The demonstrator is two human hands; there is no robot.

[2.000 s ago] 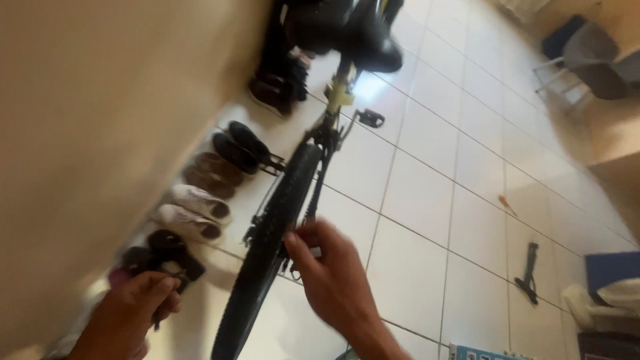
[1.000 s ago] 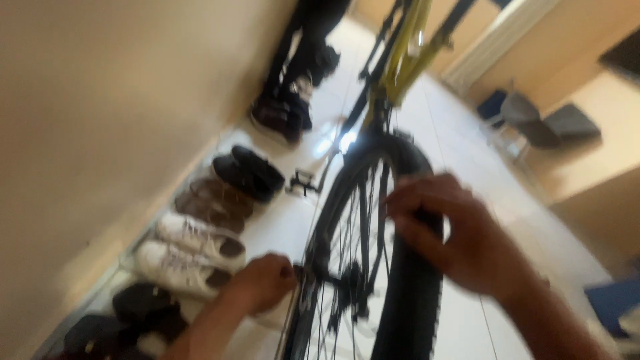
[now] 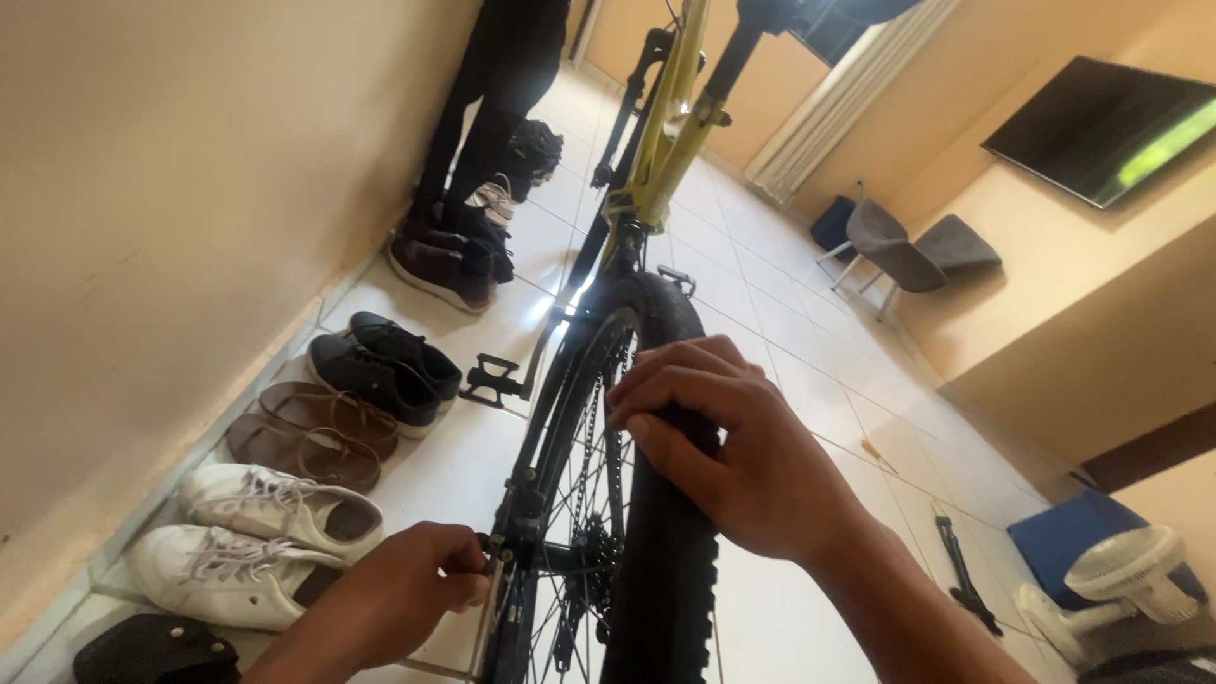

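Note:
A bicycle with a yellow frame (image 3: 665,142) stands on the tiled floor, its rear wheel towards me. My right hand (image 3: 712,427) is curled over the knobby black rear tire (image 3: 665,570), fingertips towards the spokes. Low at the wheel's left side, my left hand (image 3: 432,579) has its fingertips together at the end of the axle, by the frame's rear end; whether they pinch a small part there is hidden. The chain and the rear sprockets (image 3: 597,560) show through the spokes. A black pedal (image 3: 494,380) sticks out on the left.
Along the left wall lie white sneakers (image 3: 256,560), brown sandals (image 3: 313,442), dark shoes (image 3: 380,370) and more footwear. On the floor at right are a screwdriver (image 3: 876,454) and a black hand pump (image 3: 959,570), near a white fan (image 3: 1130,570). Grey chairs (image 3: 902,252) stand farther back.
The view has swung a good deal. My right hand has come from beside the tire to over its top. My left hand, apart from the wheel two seconds ago, is now at the axle end.

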